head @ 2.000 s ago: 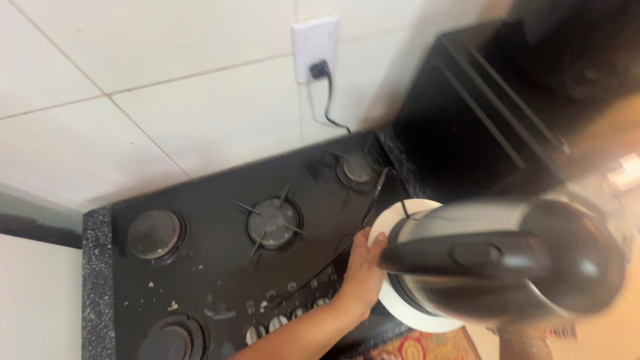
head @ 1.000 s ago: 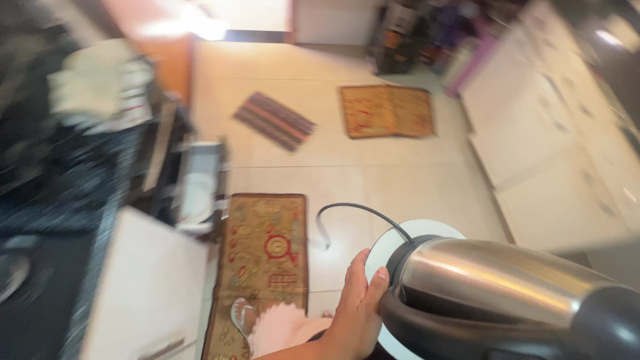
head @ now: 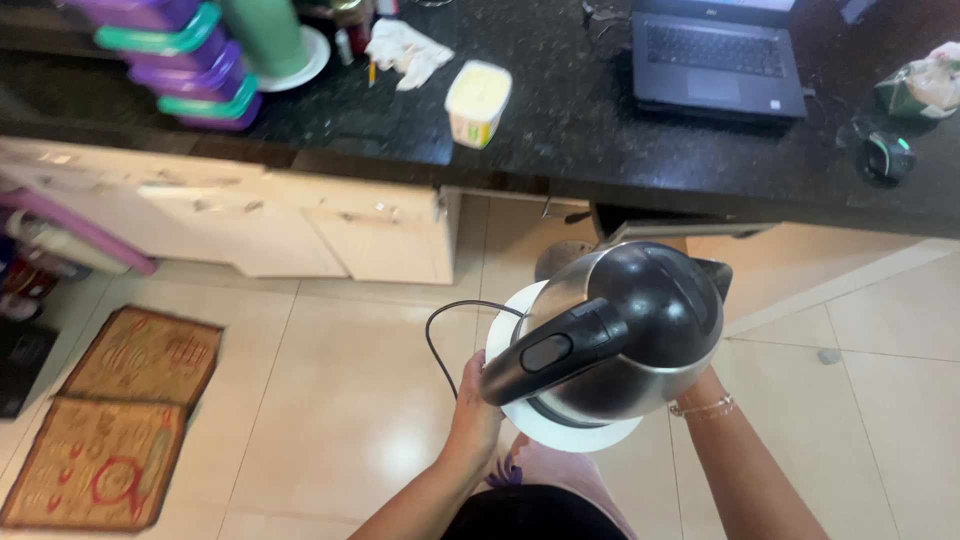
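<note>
A stainless steel electric kettle (head: 600,382) with a black lid and black handle stands on a white round plate (head: 585,438) above the tiled floor. My left hand (head: 480,401) grips the plate's left rim, close to the kettle's handle. At the kettle's right side is my right hand (head: 699,384), with a bracelet at the wrist; its fingers are hidden behind the kettle, so what they touch does not show. A black power cord (head: 431,324) loops out to the left from the kettle's base.
Ahead runs a black granite counter (head: 555,161) bearing a laptop (head: 716,67), a margarine tub (head: 478,101), a crumpled white cloth (head: 409,52), stacked purple containers (head: 202,67) and a smartwatch (head: 887,157). White cabinets (head: 300,232) are below. A patterned mat (head: 97,465) lies at left.
The view has turned from the stove, across the floor, to the granite counter. The kettle and plate have come along in hand. My right arm now shows at the kettle's right side.
</note>
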